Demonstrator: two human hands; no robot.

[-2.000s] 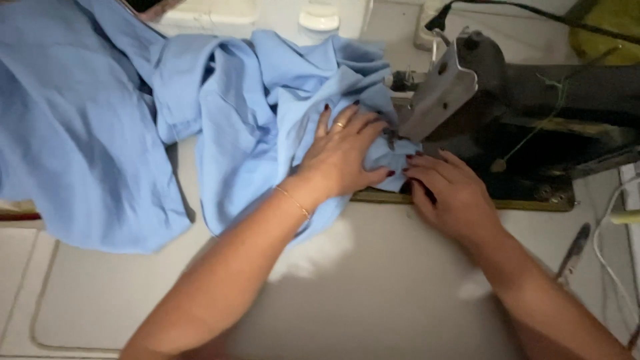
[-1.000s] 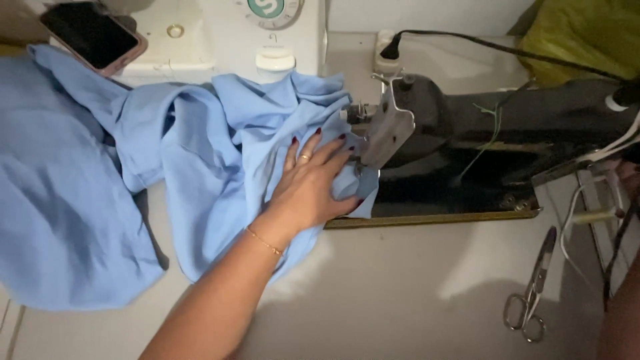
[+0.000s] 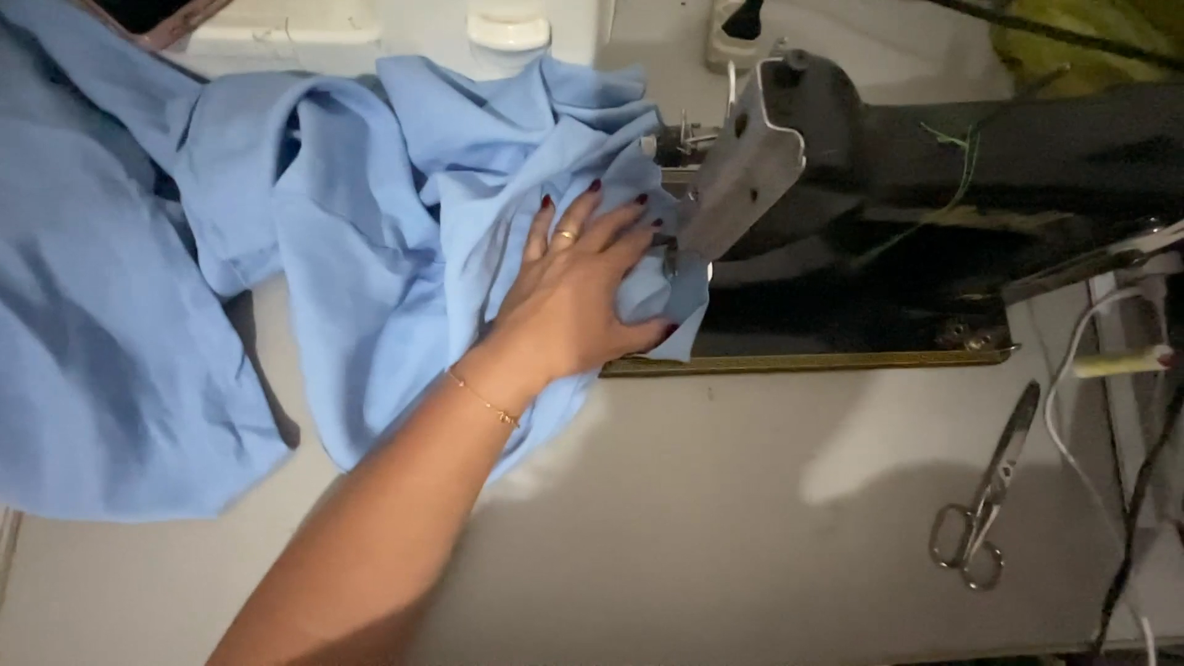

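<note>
My left hand (image 3: 578, 296) lies flat on a light blue fabric (image 3: 361, 213), fingers spread, pressing it beside the needle area of a black sewing machine (image 3: 888, 296). A ring and a thin bracelet are on this hand and wrist. The fabric's edge lies under the presser foot area, by the metal face plate (image 3: 749, 166), and the rest bunches and spreads to the left. Whether the needle is down in the cloth cannot be seen. My right hand is out of view.
Metal scissors (image 3: 985, 499) lie on the white table at the right. Near them are a pale thread spool (image 3: 1119, 363) and loose cables. A white machine (image 3: 509, 32) stands behind the fabric, with part of a phone (image 3: 148, 18) at the upper left. A yellow-green bag (image 3: 1064, 46) is at the back right.
My right hand, at the fabric's edge two seconds ago, has left the view. My left hand stays on the fabric near the needle area.
</note>
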